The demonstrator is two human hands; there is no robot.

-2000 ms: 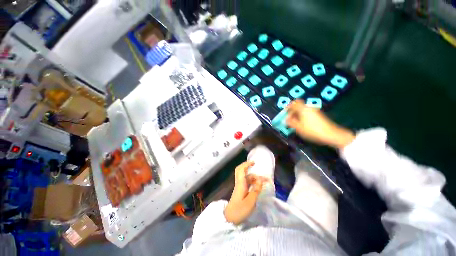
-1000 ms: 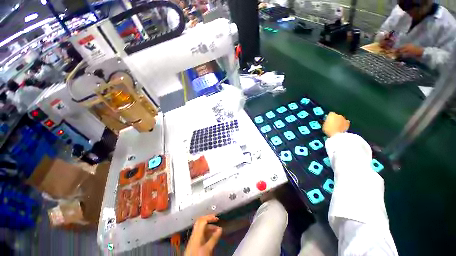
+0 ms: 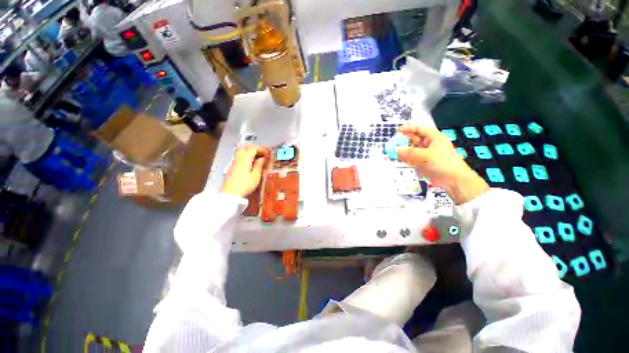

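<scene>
My right hand [image 3: 434, 162] holds a teal housing [image 3: 396, 146] in its fingertips above the right end of the black pad sheet [image 3: 358, 140]. My left hand [image 3: 245, 170] is over the left side of the orange-brown fixture [image 3: 281, 196] and covers part of it; whether its fingers hold something cannot be told. Another teal housing [image 3: 285, 153] sits in the fixture's upper right block. A single orange-brown block [image 3: 345, 179] lies on a white plate between the fixture and my right hand.
The gold-brown press head [image 3: 280, 79] stands above and behind the fixture. Small silvery parts [image 3: 393, 101] lie at the table's rear. A red button [image 3: 431, 234] is at the front edge. A black tray [image 3: 514, 217] with rows of teal housings is at the right. Cardboard boxes [image 3: 148, 141] are left.
My right hand has moved left from the tray to over the machine table, now with a teal housing. My left hand has risen from near my lap to the fixture. The view has turned.
</scene>
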